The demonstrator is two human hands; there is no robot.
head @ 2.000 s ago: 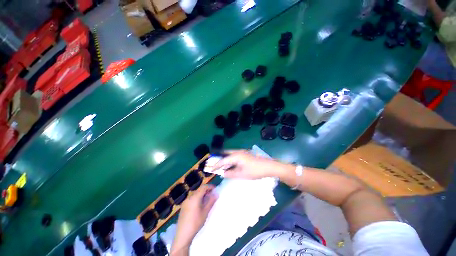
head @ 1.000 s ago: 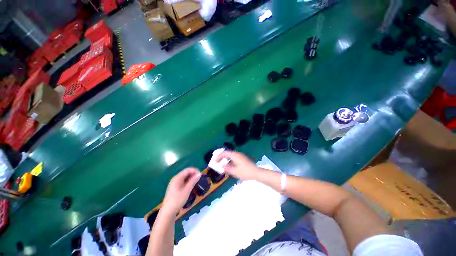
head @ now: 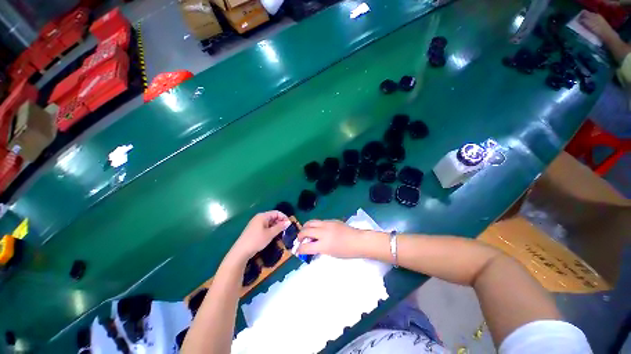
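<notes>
The orange-brown jig (head: 261,278) lies diagonally, with black parts (head: 271,254) in a row in its recesses. My left hand (head: 261,232) is over the jig, fingertips pinched together at the black part (head: 290,236) near its upper end; whether they hold anything is unclear. My right hand (head: 331,239) is on the other side of that part, pinching a small white-and-blue piece (head: 304,253) low beside the jig. A bright white sheet (head: 315,297) with scalloped edges lies below my right hand. My forearms hide some of the jig and sheet.
Loose black parts (head: 373,151) cluster beyond my hands. A white block with a silver top (head: 453,169) stands at right. White sheets with black parts (head: 156,321) lie lower left. An open carton (head: 546,256) is at right. Another person's hand (head: 596,25) shows upper right.
My left hand has moved right, up to the part near the jig's upper end. My right hand has lowered the small piece from above the jig to its right side, showing its blue part.
</notes>
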